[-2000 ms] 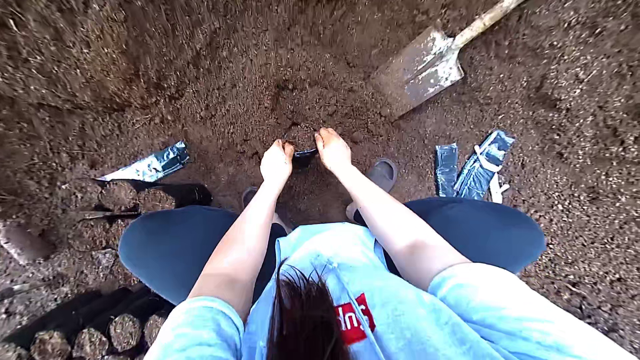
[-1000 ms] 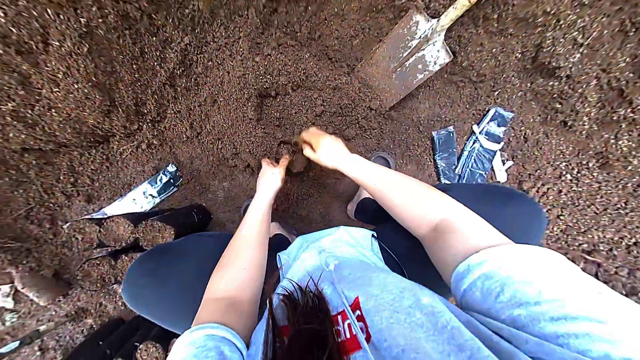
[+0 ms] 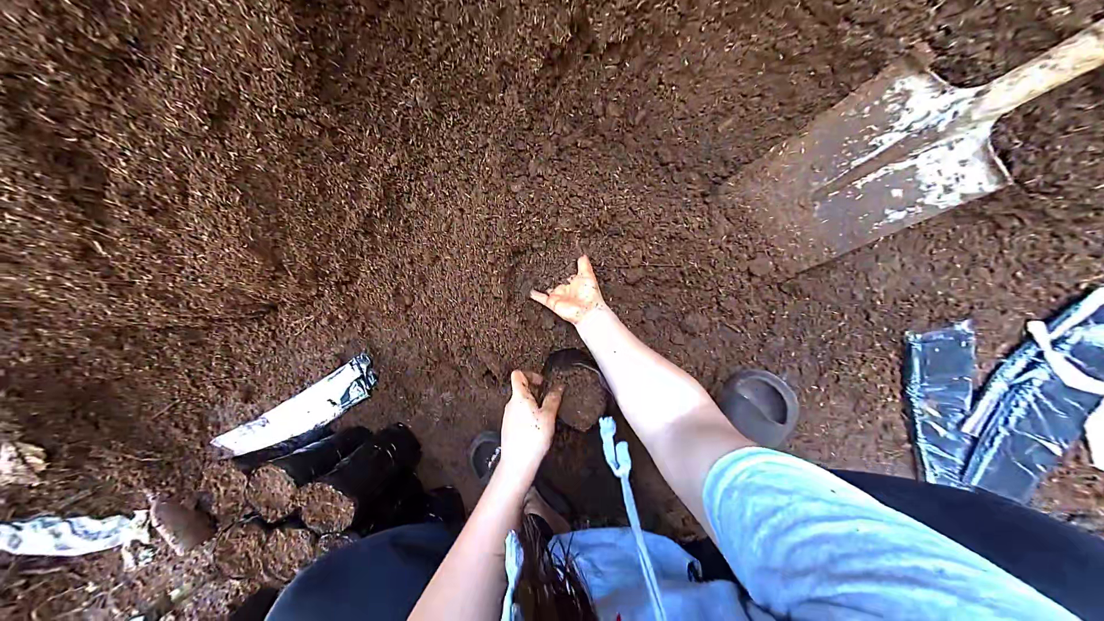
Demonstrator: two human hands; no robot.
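My left hand (image 3: 529, 416) grips the left rim of a small black plastic nursery bag (image 3: 580, 392), with soil visible in its mouth, just above the ground between my feet. Beyond the bag, my right hand (image 3: 571, 293) reaches onto the loose brown soil (image 3: 483, 224), its thumb and a finger spread; some fingers are hidden, and no object shows in it. Soil clings to the skin of this hand.
A shovel (image 3: 871, 168) lies at the upper right. Flat black plastic bags (image 3: 1026, 414) are stacked at the right. More flat bags (image 3: 302, 409) lie left, beside several soil-filled black bags (image 3: 371, 470). My shoe (image 3: 759, 405) is right of the bag.
Two seconds ago both hands were at the bag. My right hand has moved off it, forward onto the soil, while my left hand stays at the rim. The view has shifted closer.
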